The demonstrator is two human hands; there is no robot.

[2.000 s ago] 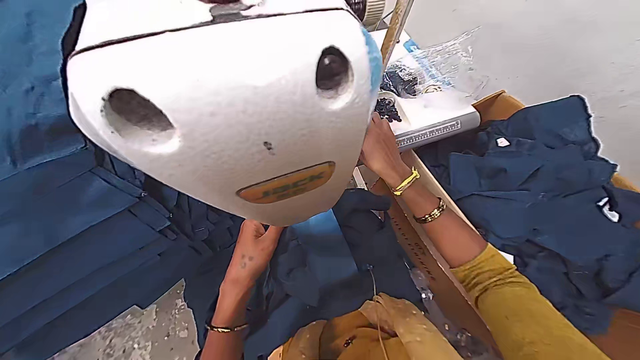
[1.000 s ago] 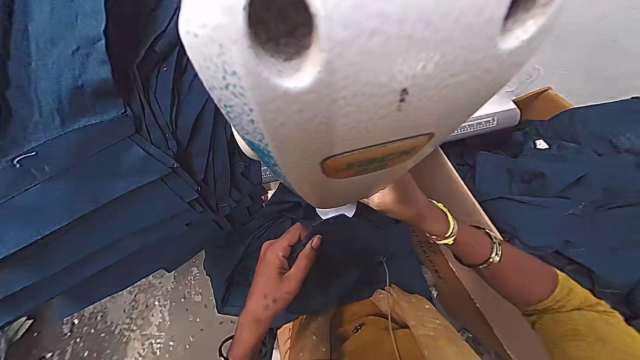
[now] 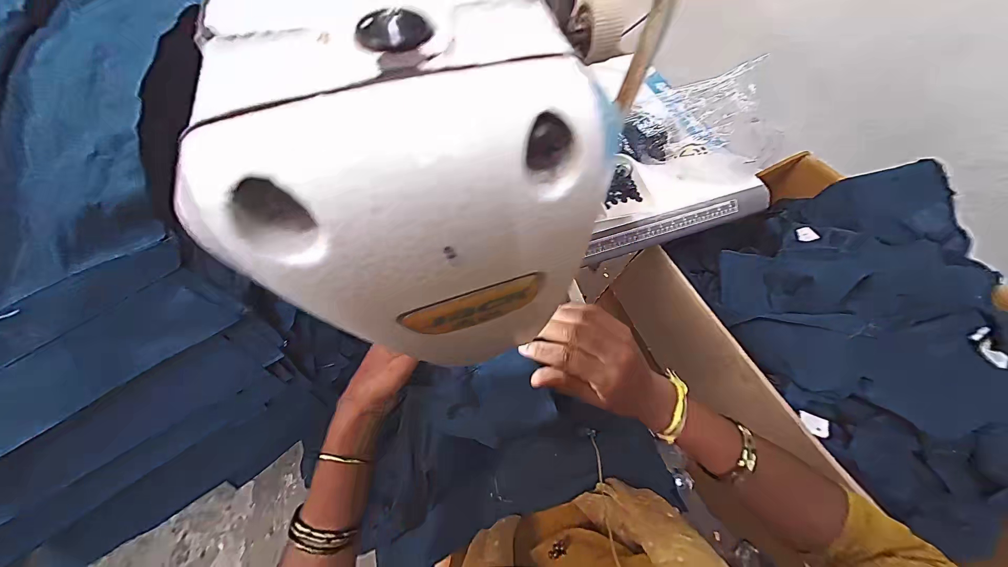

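Note:
The white head of an industrial sewing machine (image 3: 409, 205) fills the upper middle of the view and hides its needle area. Dark blue cloth (image 3: 488, 402) lies below it and over the lap. My left hand (image 3: 382, 374) reaches under the machine head's lower edge, its fingers hidden, by the cloth. My right hand (image 3: 587, 354) is at the right of the head's lower tip, fingers curled, just above the cloth; whether it grips any is unclear. Bangles circle both wrists.
Stacked dark blue fabric pieces (image 3: 118, 394) lie at left. On the right, a cardboard box (image 3: 709, 354) stands beside more blue garment pieces (image 3: 850, 315). The white machine table (image 3: 709, 189) bears a ruler strip, a small tray of dark buttons and a clear plastic bag.
My left hand, whose fingers were visible on the cloth a second ago, is now partly under the machine head. My right hand has come out from behind the head. The view has shifted back.

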